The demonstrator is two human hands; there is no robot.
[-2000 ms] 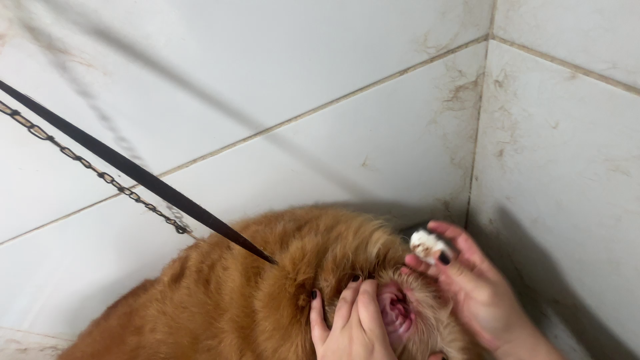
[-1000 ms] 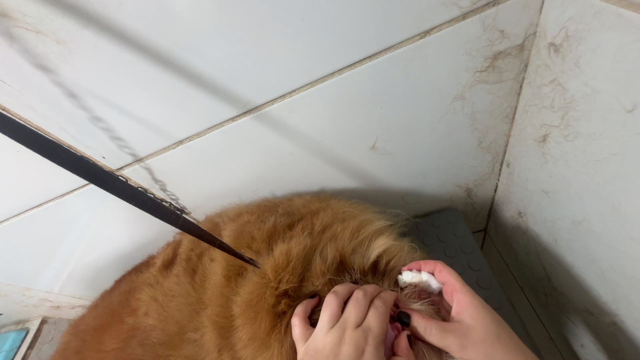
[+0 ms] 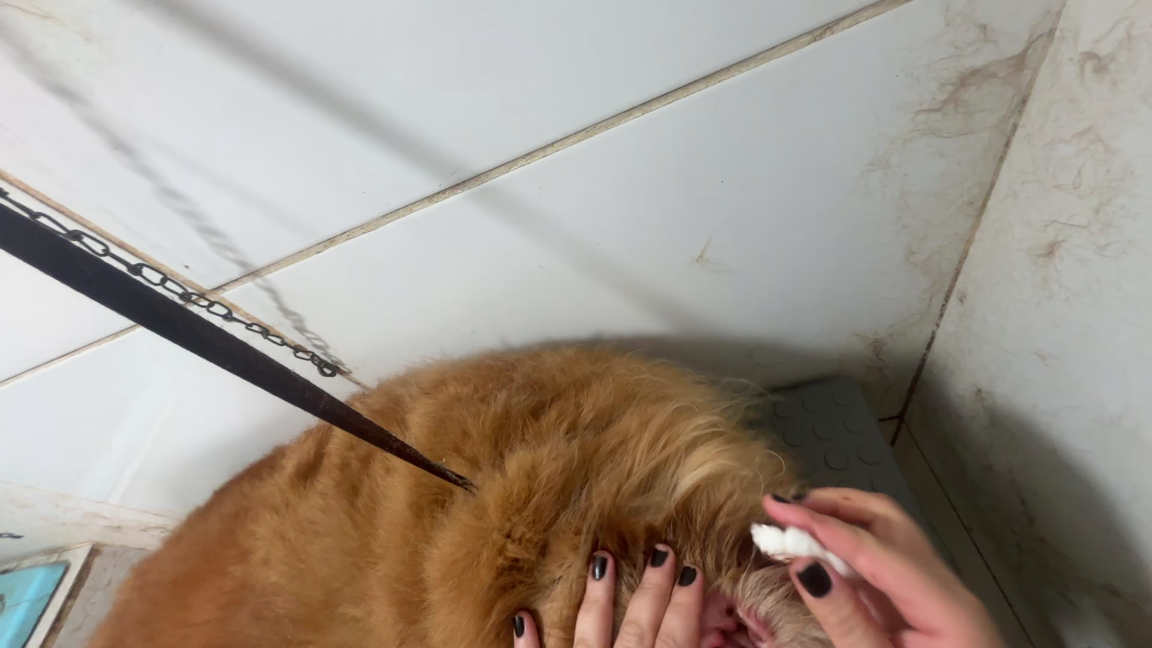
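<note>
A dog with long golden-brown fur [image 3: 360, 531] fills the lower middle, a black strap [image 3: 225, 355] running down to its neck area. Near the bottom edge, my left hand [image 3: 634, 603] presses flat on the fur, its fingers beside the pink inside of the dog's ear [image 3: 733, 621]. My right hand [image 3: 891, 567] pinches a white cotton pad or wad [image 3: 796, 544] between thumb and fingers, just above and right of the ear. Both hands are partly cut off by the frame.
White tiled walls [image 3: 684, 216] with loose hairs on them meet in a corner at the right. A thin metal chain [image 3: 193, 301] hangs beside the strap. Behind the dog shows a grey studded surface [image 3: 823, 432]. A light blue object [image 3: 27, 598] lies at the lower left.
One second ago my right fingers were at the ear beside my left hand; now they are lifted off it, still holding the white cotton. My left hand has shifted slightly lower in view.
</note>
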